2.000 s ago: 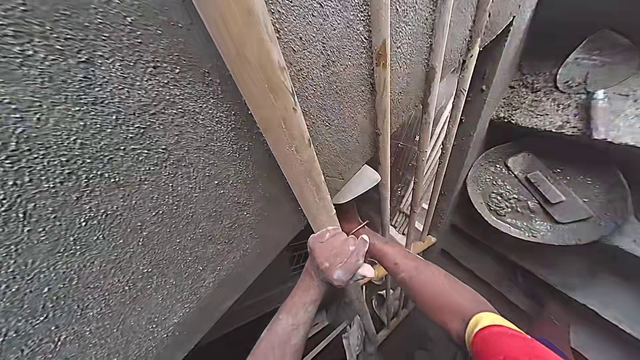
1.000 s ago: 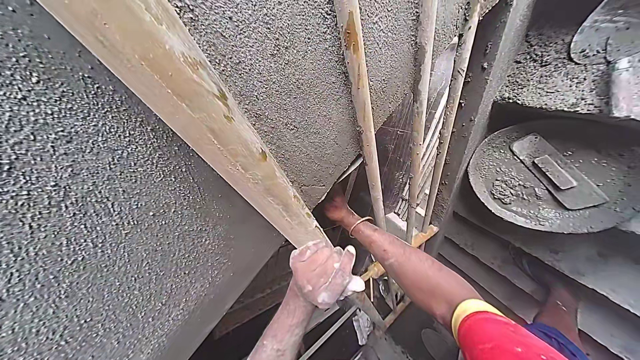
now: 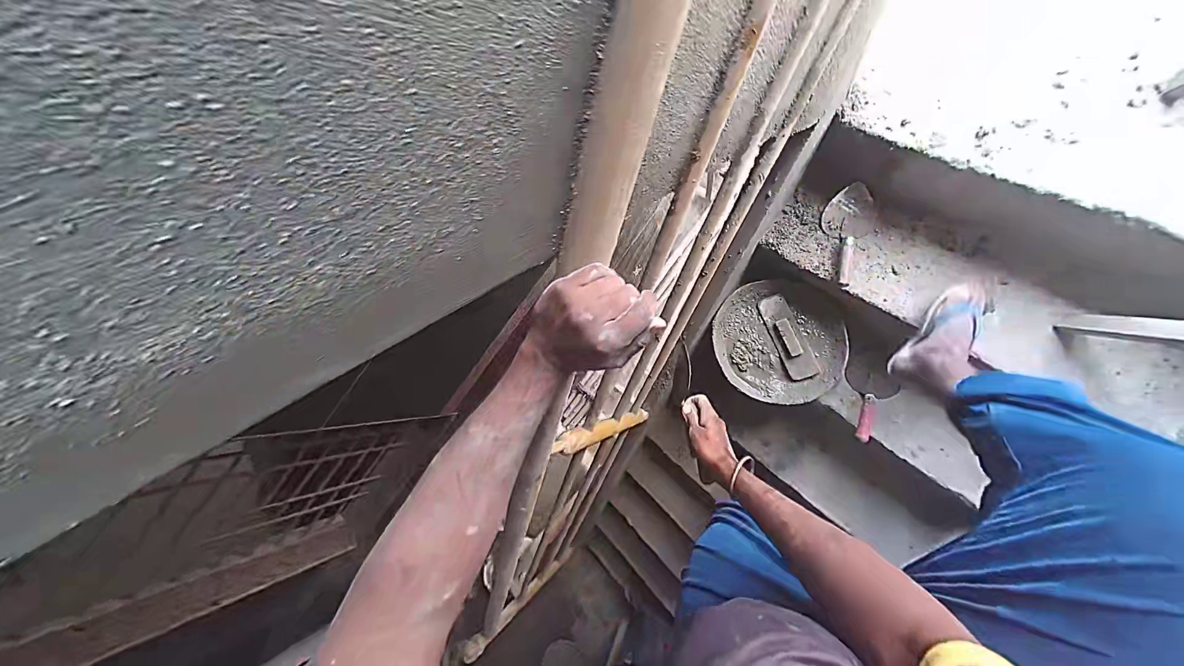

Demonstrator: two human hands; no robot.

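My left hand [image 3: 594,319], pale with dried mortar, is closed around a thick wooden pole [image 3: 622,129] that stands against the rough plastered wall [image 3: 277,139]. Thinner wooden poles [image 3: 708,148] run beside it, on the right. Lower and to the right is my right hand [image 3: 710,439], with a bangle at the wrist. Its fingers are curled around a trowel [image 3: 687,365], whose blade shows only as a thin curved edge; the handle is hidden. Just beyond this hand, a round pan [image 3: 731,370] holds grey mortar and a float [image 3: 788,338].
Concrete stairs [image 3: 888,472] descend on the right. A trowel [image 3: 847,217] lies on the upper step, and another with a red handle [image 3: 866,416] beside the pan. My sandalled foot [image 3: 939,338] rests on a step. A yellowish crosspiece [image 3: 599,433] crosses the poles. A dark drop with a grille [image 3: 324,472] lies lower left.
My right hand has come away from behind the thick pole to the open side near the pan. My left hand remains on the pole. The view has swung right, bringing my legs into sight.
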